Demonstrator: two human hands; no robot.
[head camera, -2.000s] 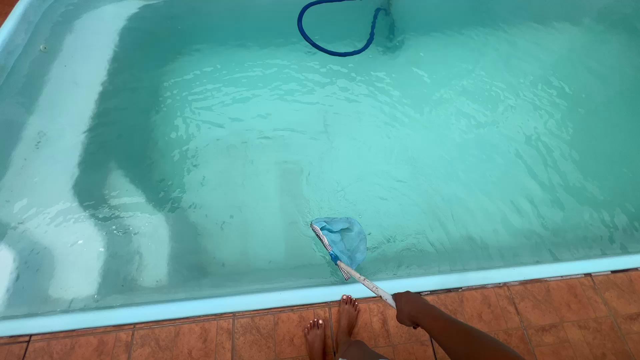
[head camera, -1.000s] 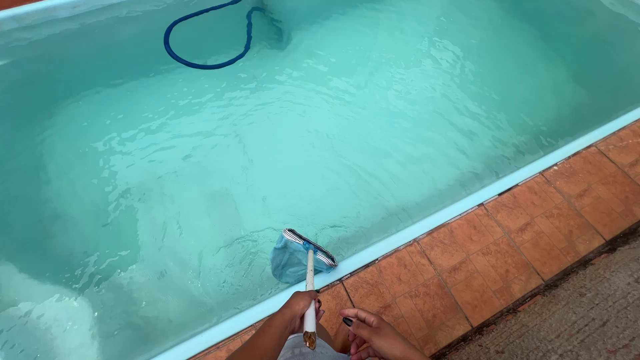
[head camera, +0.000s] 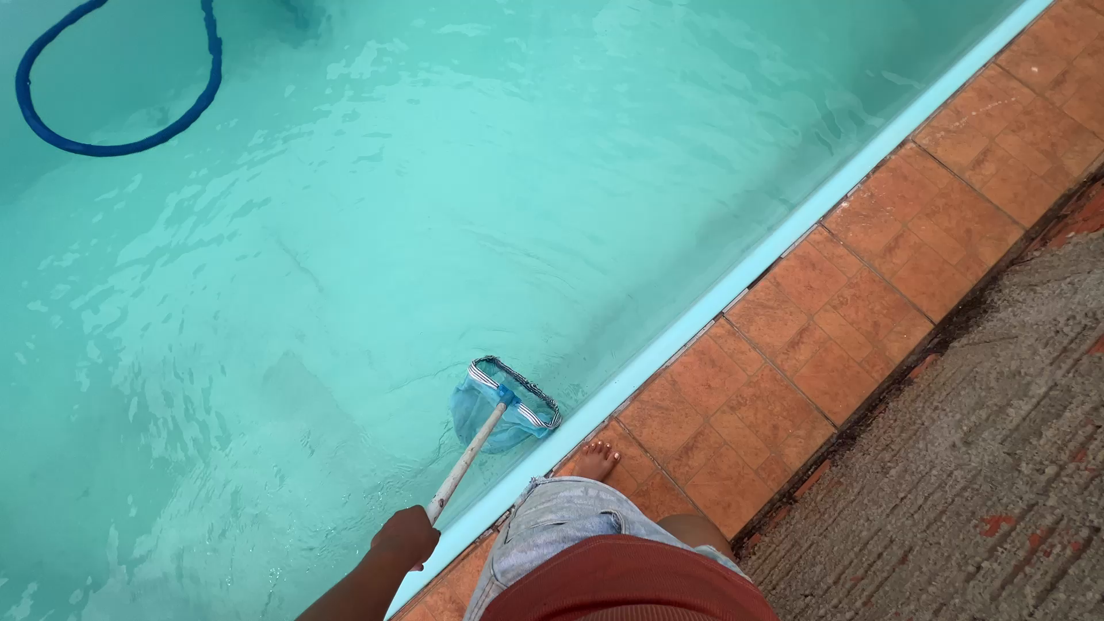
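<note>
My left hand (head camera: 405, 536) is closed around the white pole (head camera: 466, 464) of a pool skimmer net, out over the pool's edge. At the pole's far end, the blue mesh net (head camera: 483, 418) with its striped rim lies at the water, close to the pool wall. The net's blue joint (head camera: 507, 397) meets the pole at the middle of the rim. Nothing shows of my right hand.
A pale blue pool edge (head camera: 673, 336) runs diagonally beside orange-brown tiles (head camera: 776, 371), where my bare foot (head camera: 595, 461) stands. Rough concrete (head camera: 957, 457) lies beyond the tiles. A dark blue hose (head camera: 103, 148) loops in the water at the upper left.
My right hand, seen near the pole one second ago, has left the view. The net has moved out from my body, and my left hand still holds the pole. The view has turned.
</note>
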